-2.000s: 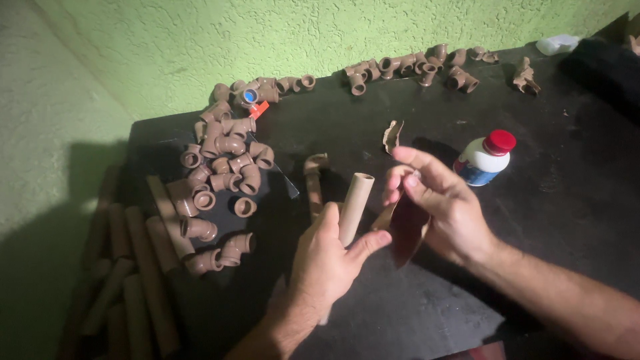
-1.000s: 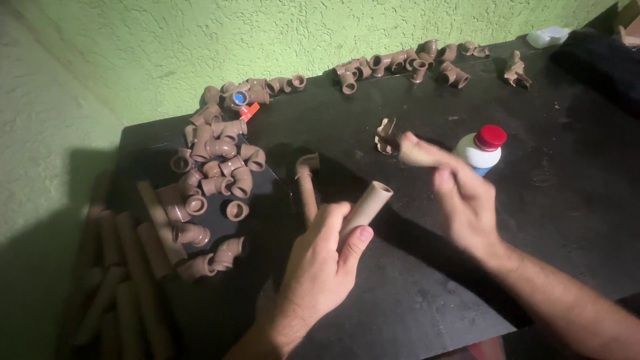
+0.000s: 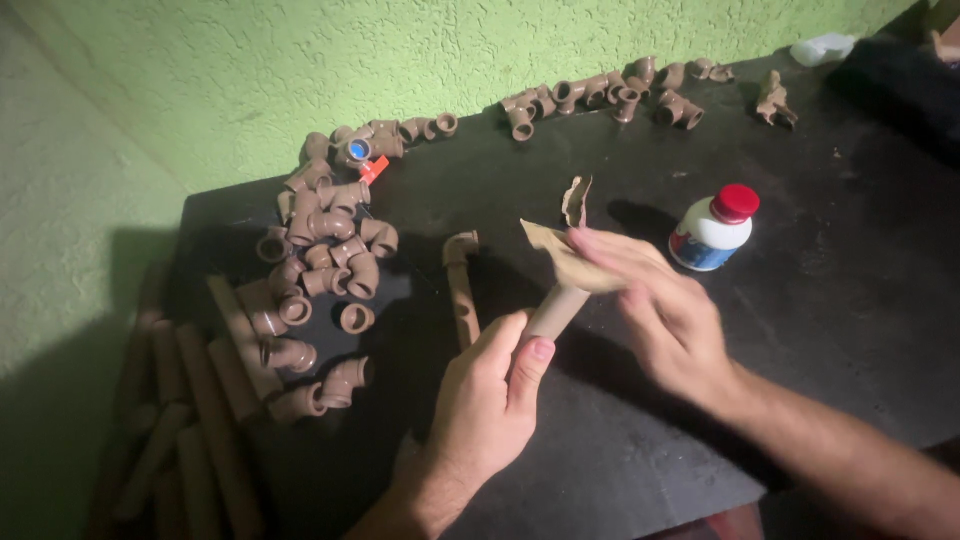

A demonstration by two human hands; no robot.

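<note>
My left hand (image 3: 487, 390) grips a brown plastic pipe (image 3: 557, 313), its upper end tilted up and to the right. With my right hand (image 3: 660, 315) I hold a folded piece of sandpaper (image 3: 574, 262) over that pipe end, which it hides. Left of the held pipe, a pipe with an elbow fitting (image 3: 460, 281) lies on the black table (image 3: 600, 450). A crumpled scrap of sandpaper (image 3: 576, 201) lies just behind my right fingers. To the right stands a white plastic bottle with a red cap (image 3: 711, 232).
Brown elbow and tee fittings (image 3: 330, 225) spread over the table's left side, with an orange-red valve handle (image 3: 373, 170) among them. More fittings (image 3: 592, 94) line the green wall. Cut pipes (image 3: 217, 420) lie at the lower left. A crumpled brown scrap (image 3: 774, 100) and dark cloth (image 3: 900, 97) are at the back right.
The sandpaper in my right hand, apart from the pipe a second ago, is now over the pipe's end. My left hand has kept its hold on the pipe.
</note>
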